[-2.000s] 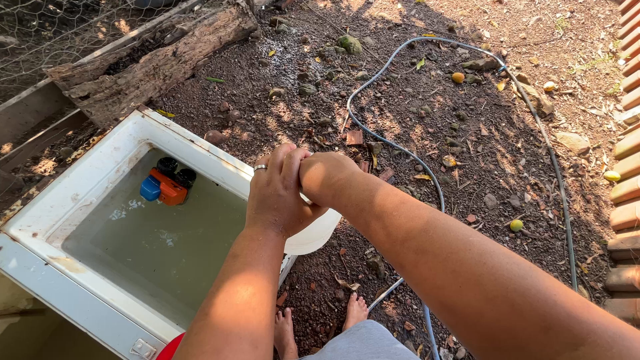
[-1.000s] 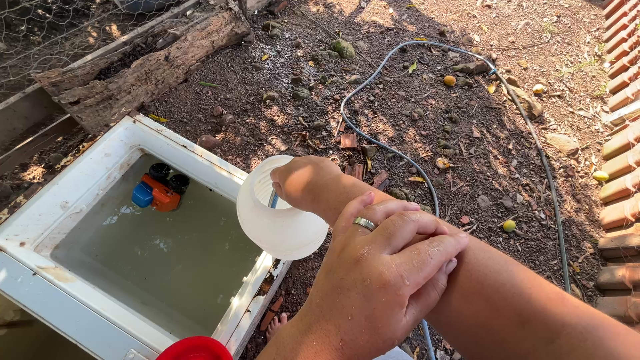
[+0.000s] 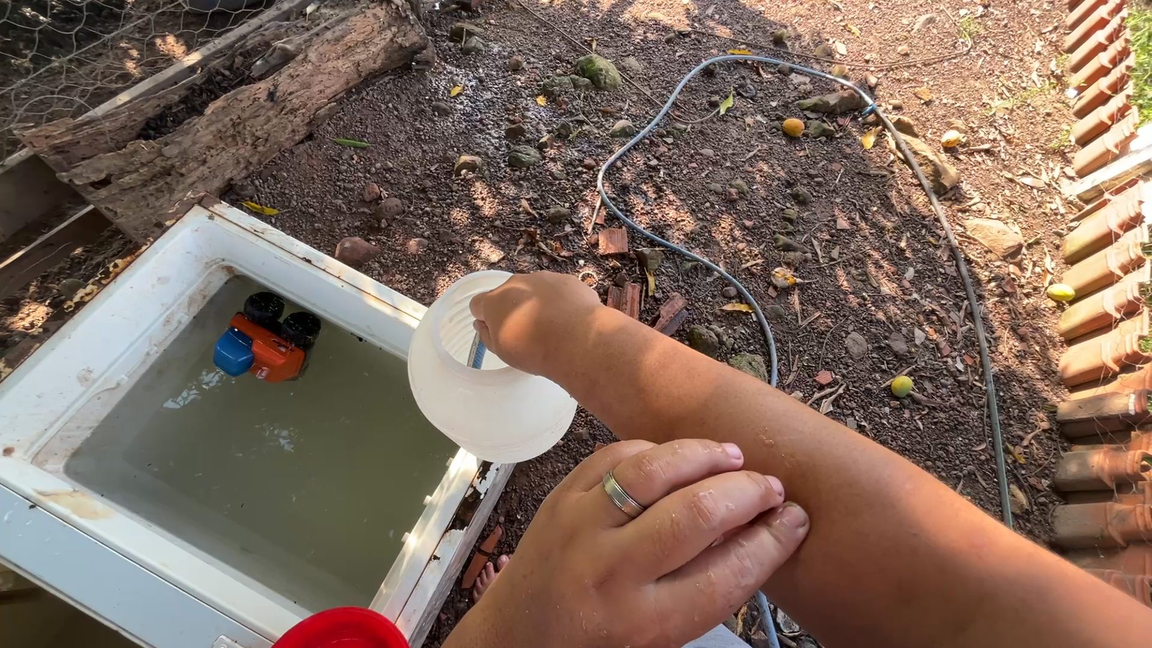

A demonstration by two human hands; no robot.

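Note:
My right hand (image 3: 531, 319) is at the mouth of a frosted white, rounded jar (image 3: 490, 400), its fingers closed round a thin bluish rod-like thing (image 3: 477, 351) that goes down inside; what it is I cannot tell. My left hand (image 3: 666, 531), with a ring on one finger, rests on my right forearm and holds no object. The jar is by the right edge of a white tub (image 3: 99, 540) of murky water. In its far left corner an orange and blue toy vehicle (image 3: 261, 346) floats with black wheels up.
A red round object (image 3: 342, 630) shows at the tub's near edge. A rotten log (image 3: 243, 117) lies beyond, by wire netting. A grey-blue hose (image 3: 648, 229) loops over the stony soil, among fallen fruit. Stacked roof tiles (image 3: 1107, 351) line the right side.
Two seconds ago my hands were together, partly in front of the jar. Since then my left hand has moved onto my right forearm, and my right hand has come to the jar's mouth.

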